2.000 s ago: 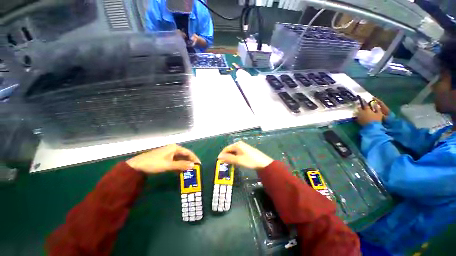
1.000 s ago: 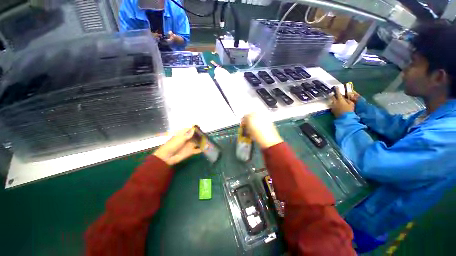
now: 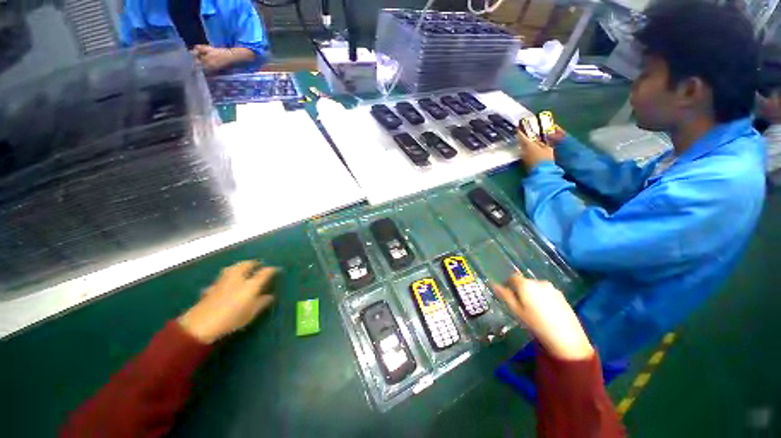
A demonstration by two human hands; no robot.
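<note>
A clear blister tray (image 3: 426, 387) lies on the green mat in front of me. Two yellow-framed phones (image 3: 435, 313) lie face up side by side in its near row, with lit blue screens. Three black phones (image 3: 388, 340) lie face down at its left side, and another lies at the far right. A bright green battery (image 3: 307, 316) lies on the mat left of the tray. My left hand (image 3: 229, 301) is left of the battery, slightly blurred, empty with fingers apart. My right hand (image 3: 541, 312) is just right of the yellow phones, empty, fingers apart.
Tall stacked trays (image 3: 111, 171) stand on the white board (image 3: 283, 162) at left. Black phones (image 3: 412, 148) lie in rows on the board ahead; another tray stack (image 3: 445, 51) is behind. A worker in blue (image 3: 651, 205) holds phones at right. Another worker (image 3: 231, 34) is across the bench.
The phones held in both hands were let go; two black phones now lie face down in the tray's far left pockets. My left hand moved left, my right hand moved right and nearer. The view shifted right.
</note>
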